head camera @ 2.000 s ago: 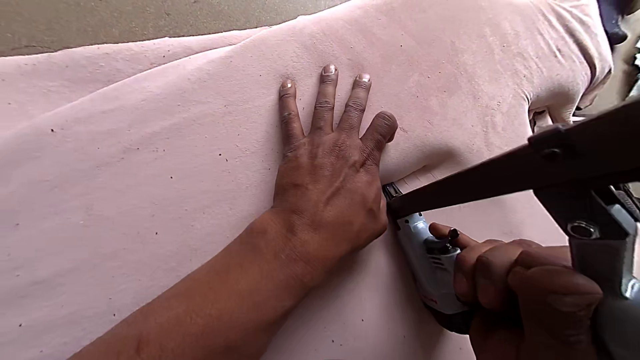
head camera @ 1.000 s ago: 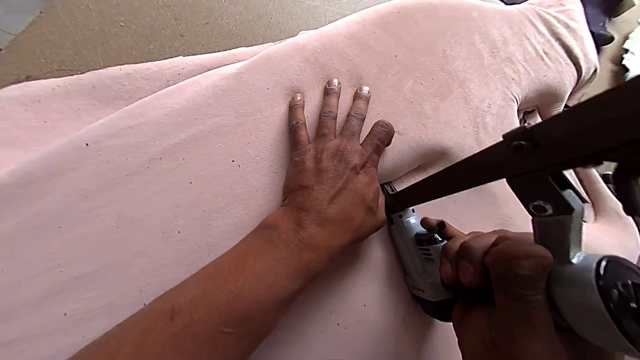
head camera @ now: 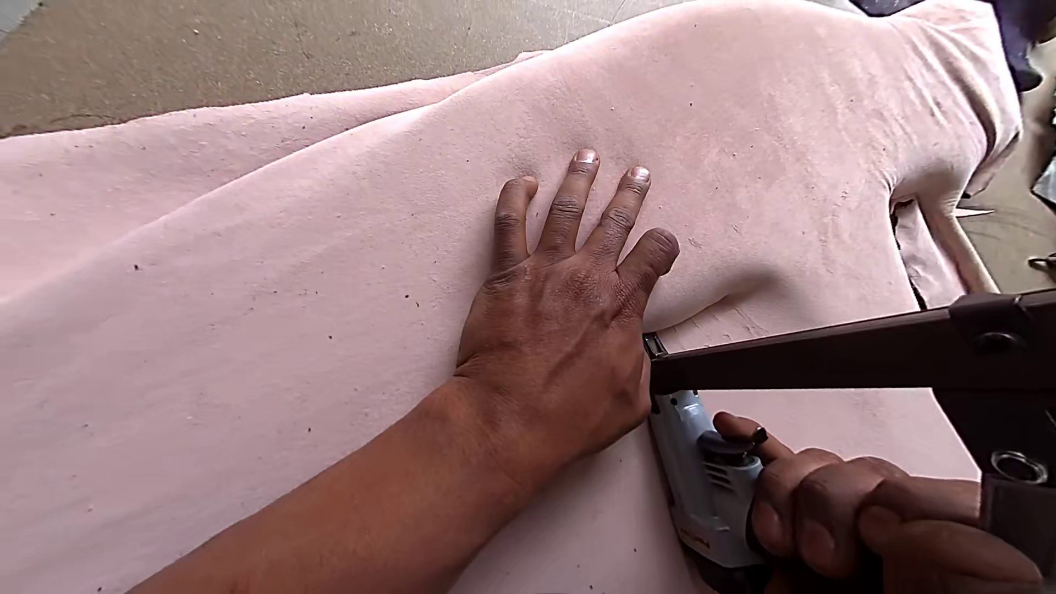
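Pink plush fabric [head camera: 346,272] lies over a padded, rounded form. Flat on it, near the middle, rests my left hand [head camera: 569,330], palm down with the fingers apart, holding nothing. My right hand [head camera: 858,511], at the lower right, is wrapped around the grip of a power tool, apparently a staple or nail gun [head camera: 709,478], with a pale blue-grey body and a long dark magazine [head camera: 825,355]. The tool's nose touches or nearly touches the fabric beside the thumb side of my left hand, at the end of a crease. Its contact point is partly hidden.
A grey-brown floor [head camera: 247,49] shows beyond the fabric at the top left. At the right, the fabric has a gap with dark edges [head camera: 907,247]. Dark items [head camera: 1023,41] sit at the top right corner.
The little finger of my left hand, straight earlier, is now bent at its tip. Both hands otherwise keep about the same places on the fabric and tool.
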